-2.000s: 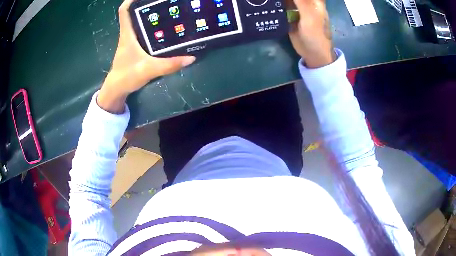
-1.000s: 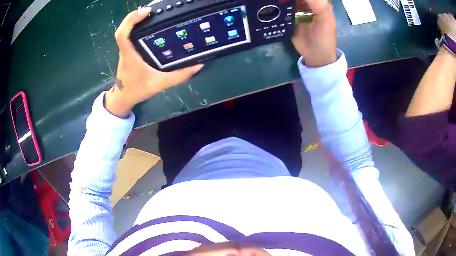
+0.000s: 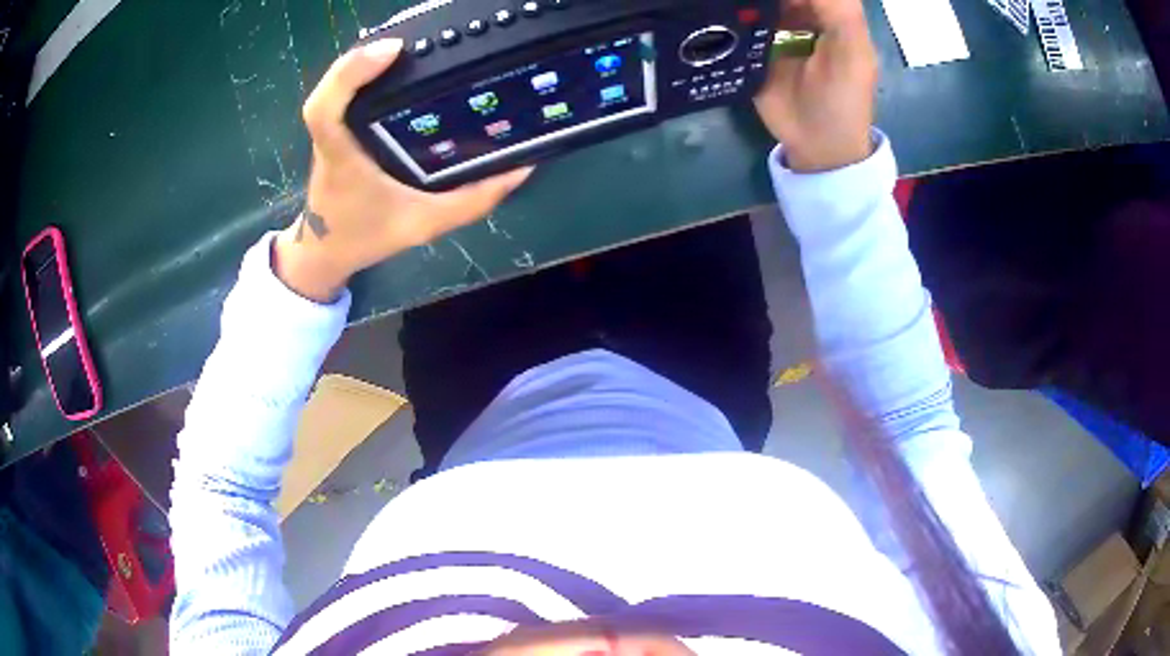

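Note:
A black portable video player (image 3: 539, 96) is held tilted above the dark green bench (image 3: 167, 192), its screen facing me with rows of coloured app icons. A row of pale-marked buttons runs along its top edge, and a round dial sits right of the screen. My left hand (image 3: 372, 192) grips the player's left end, thumb along the lower edge. My right hand (image 3: 821, 96) is at the right end, its fingers on a small greenish piece (image 3: 793, 45) at the player's side. Whether this piece is plugged in is hard to tell.
A pink-edged mobile phone (image 3: 60, 323) lies at the bench's left. A white paper slip (image 3: 924, 31) and a sheet with black printed marks (image 3: 1057, 36) lie at the upper right. Cardboard (image 3: 336, 436) and a red stool (image 3: 128, 545) show below the bench.
The player has moved slightly right and tilted back, so its top buttons now show. My hands have moved with it. Another person's arm seen at the right a second ago has left the bench.

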